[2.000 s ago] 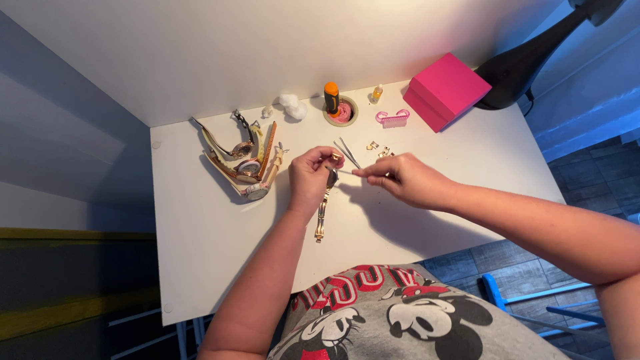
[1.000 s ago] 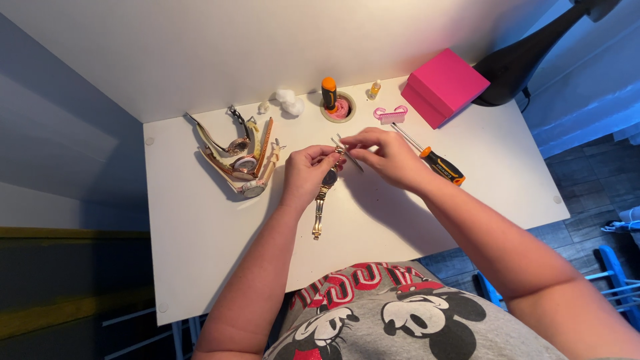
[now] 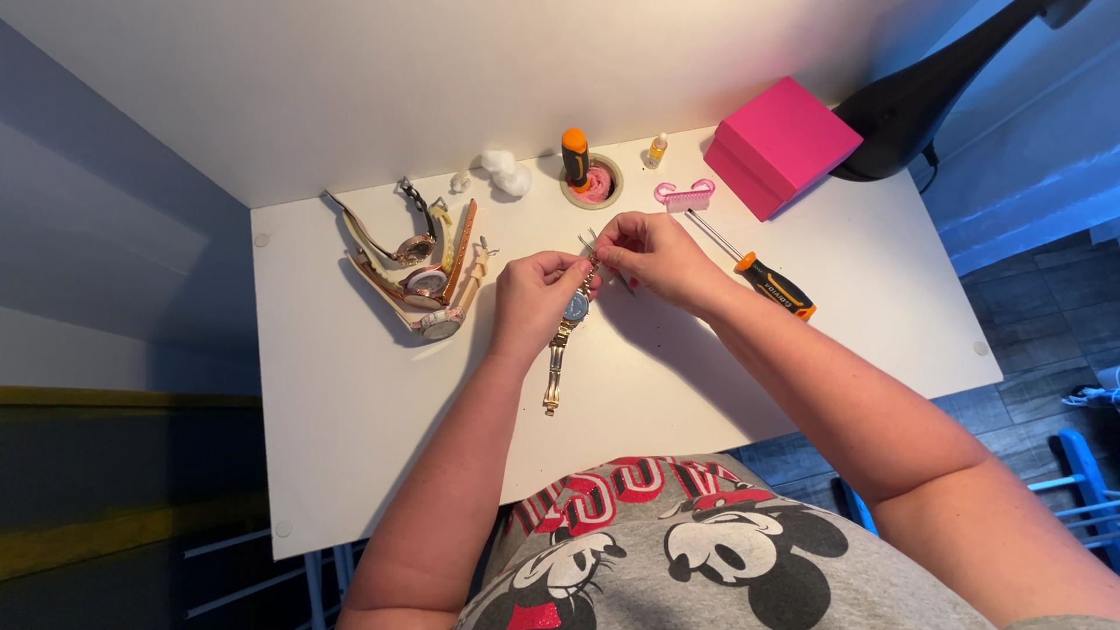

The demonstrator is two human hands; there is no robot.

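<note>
My left hand (image 3: 541,302) grips the upper part of a gold-toned metal wristwatch (image 3: 575,306), whose bracelet hangs down over the white table with its clasp at the bottom. My right hand (image 3: 652,258) has its thumb and forefinger closed on the top end of the same bracelet, touching my left fingertips. Metal tweezers (image 3: 589,238) show partly at the right fingers; whether they are held or lie beneath is unclear. To the right of my right hand lies a screwdriver (image 3: 774,286) with a black and orange handle, its shaft pointing up and left.
Several strap watches (image 3: 426,282) stand at the left. Along the back are cotton wool (image 3: 507,173), a tape roll (image 3: 614,184) with an orange-capped screwdriver handle (image 3: 574,157) upright in it, a small bottle (image 3: 656,151), a pink nail brush (image 3: 684,195), a pink box (image 3: 783,144) and a black lamp base (image 3: 892,118).
Two seconds ago my right hand held a tool at the watch; one second ago the screwdriver lay at the right. My right fingers have since come onto the bracelet's upper end.
</note>
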